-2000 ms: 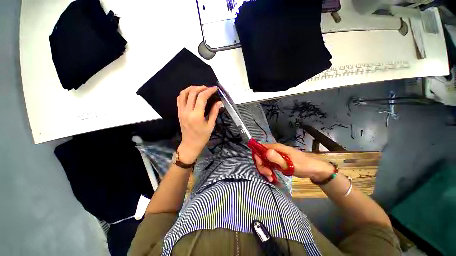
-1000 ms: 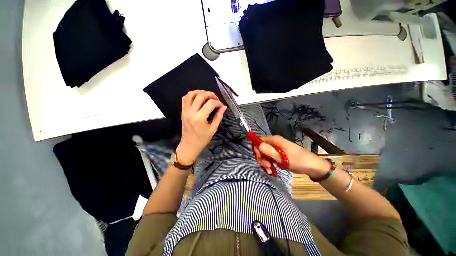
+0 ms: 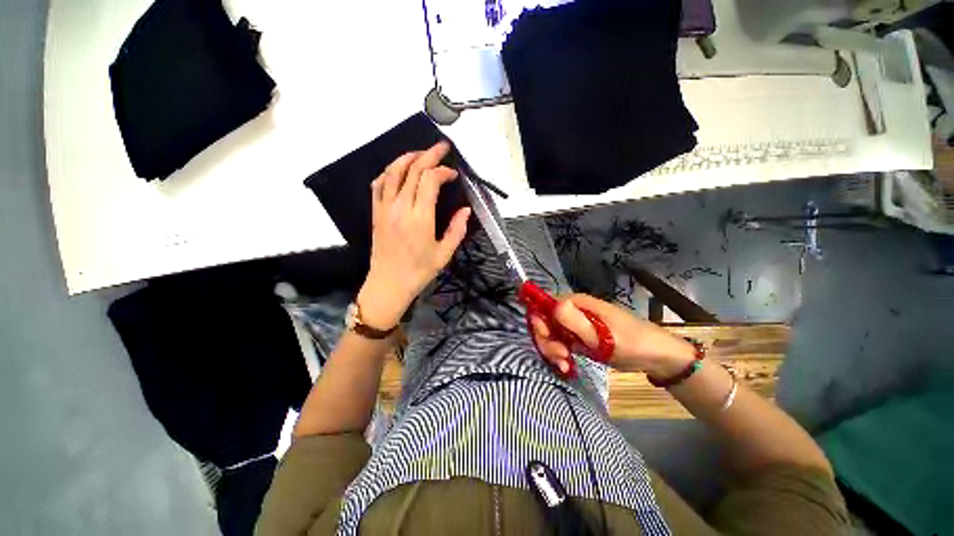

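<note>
A black fabric piece (image 3: 361, 178) lies over the front edge of the white table. My left hand (image 3: 411, 225) presses on its right part with spread fingers, the fingertips near the cut edge. My right hand (image 3: 591, 333) holds the red handles of the fabric shears (image 3: 492, 225). The silver blades point up and left along the right edge of the piece. A thin black strip (image 3: 486, 184) stands off that edge beside the blades.
Black stacks lie on the white table (image 3: 303, 63) at the left (image 3: 188, 89) and right (image 3: 598, 99). A sewing machine plate (image 3: 460, 47) is behind. Trimmings lie on the striped apron (image 3: 492, 419) and the floor. A large black fabric pile (image 3: 214, 366) is below left.
My left hand has opened from curled fingers and reached further up the piece. The shears have shifted slightly, and a strip now stands off the piece's right edge.
</note>
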